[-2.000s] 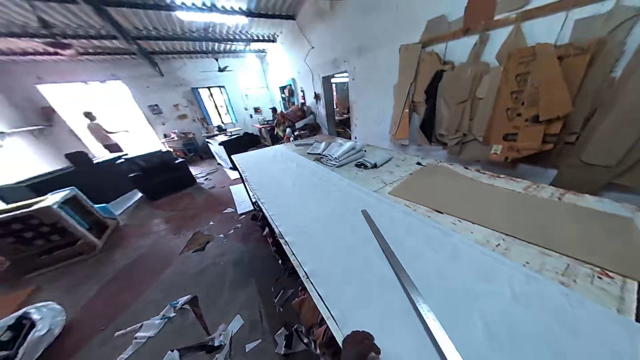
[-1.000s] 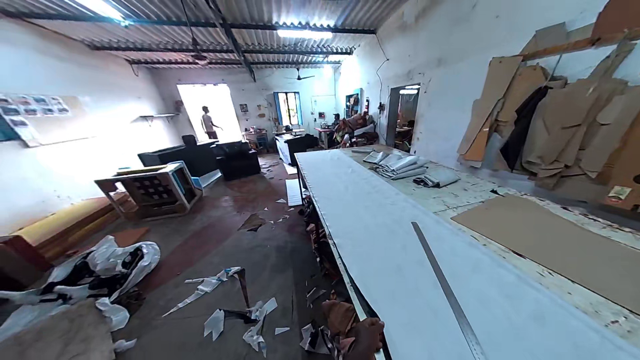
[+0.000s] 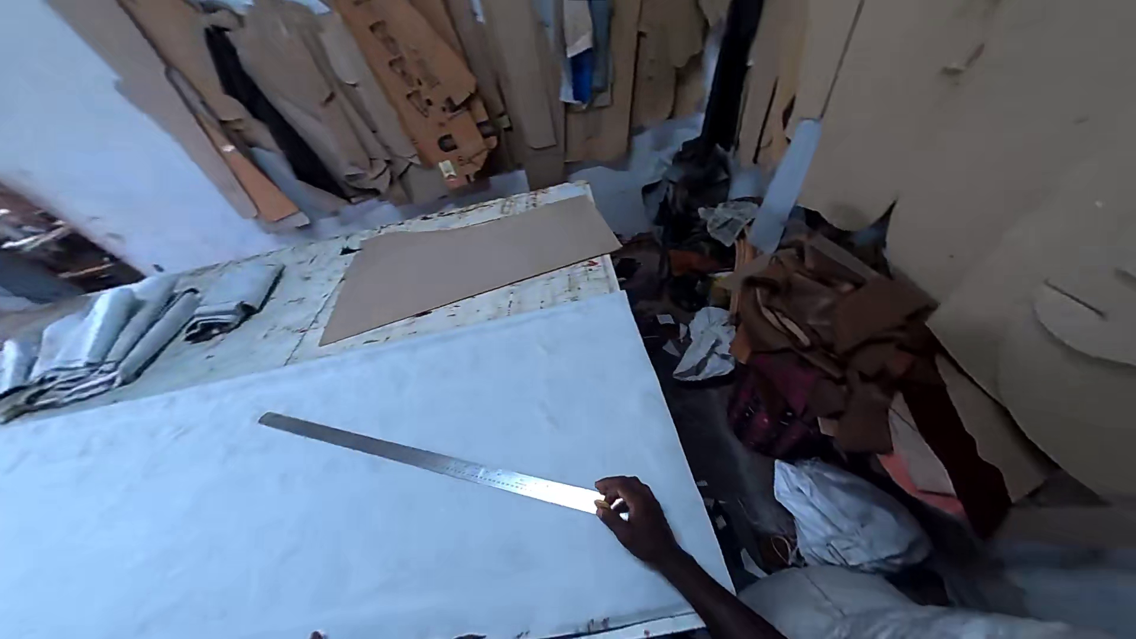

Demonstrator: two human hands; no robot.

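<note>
A long steel ruler (image 3: 426, 459) lies slantwise on a wide white sheet (image 3: 311, 532) that covers the near part of the work table. My right hand (image 3: 635, 519) comes in from the lower right and pinches the ruler's near end between thumb and fingers. A small yellowish spot shows at the fingertips; what it is cannot be told. Past the sheet, a flat brown cardboard piece (image 3: 461, 257) rests on the table's stained far strip. My left hand is not clearly visible; a tiny dark spot at the bottom edge is too small to identify.
Folded grey-white material (image 3: 115, 328) lies at the table's far left. Cardboard patterns (image 3: 426, 80) hang on the wall. Right of the table edge are heaped brown scraps (image 3: 825, 328), a white bundle (image 3: 843, 515) and large leaning brown sheets (image 3: 1003, 222).
The view has swung strongly to the right. My right hand now grips the near end of the ruler, where a second ago no hand was seen on the visible part of it.
</note>
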